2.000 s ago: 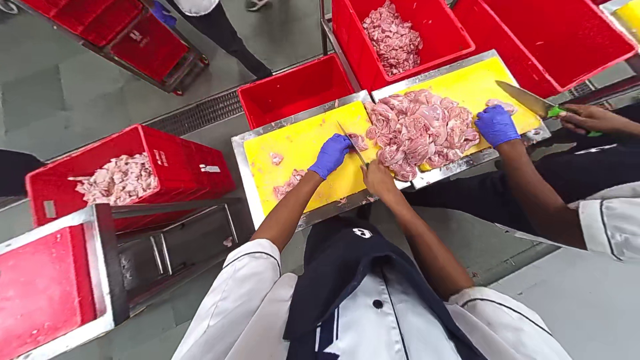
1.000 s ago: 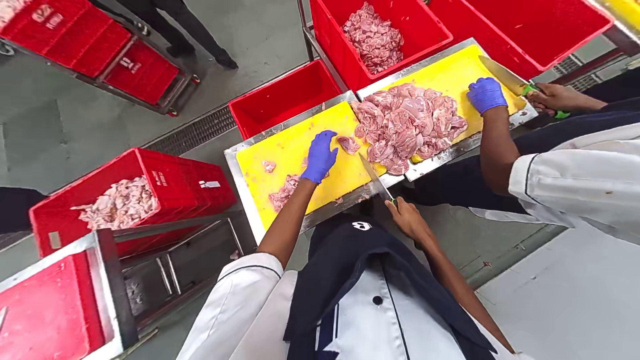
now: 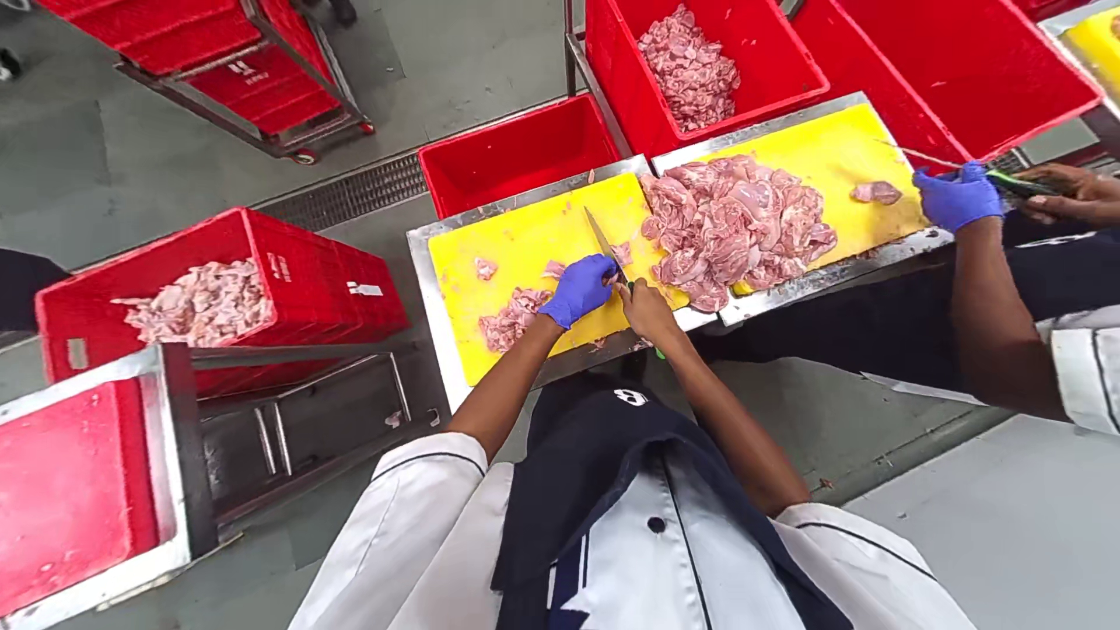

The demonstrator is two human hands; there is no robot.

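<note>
My left hand [image 3: 579, 290], in a blue glove, presses its fingers on a piece of raw meat [image 3: 620, 254] beside the blade, on the yellow cutting board [image 3: 472, 254]. My right hand [image 3: 648, 311], ungloved, grips a knife [image 3: 600, 231] with a green handle end; its blade points up and away across the board. Cut meat pieces [image 3: 514, 320] lie left of my left hand, and a small scrap [image 3: 486, 268] sits farther up. To the right, a large pile of raw meat [image 3: 744, 219] spans onto the second yellow board [image 3: 840, 157].
A co-worker's gloved hand [image 3: 961, 198] and knife are at the right board. Red crates stand behind the boards [image 3: 525, 149], one holding meat [image 3: 687, 70]. Another red crate of meat [image 3: 332, 289] is at left, near a metal-framed cart [image 3: 179, 437].
My left hand has come down from the upper board and bent in beside the blade. My right hand has moved up onto the board with the knife. The co-worker's hands have also shifted.
</note>
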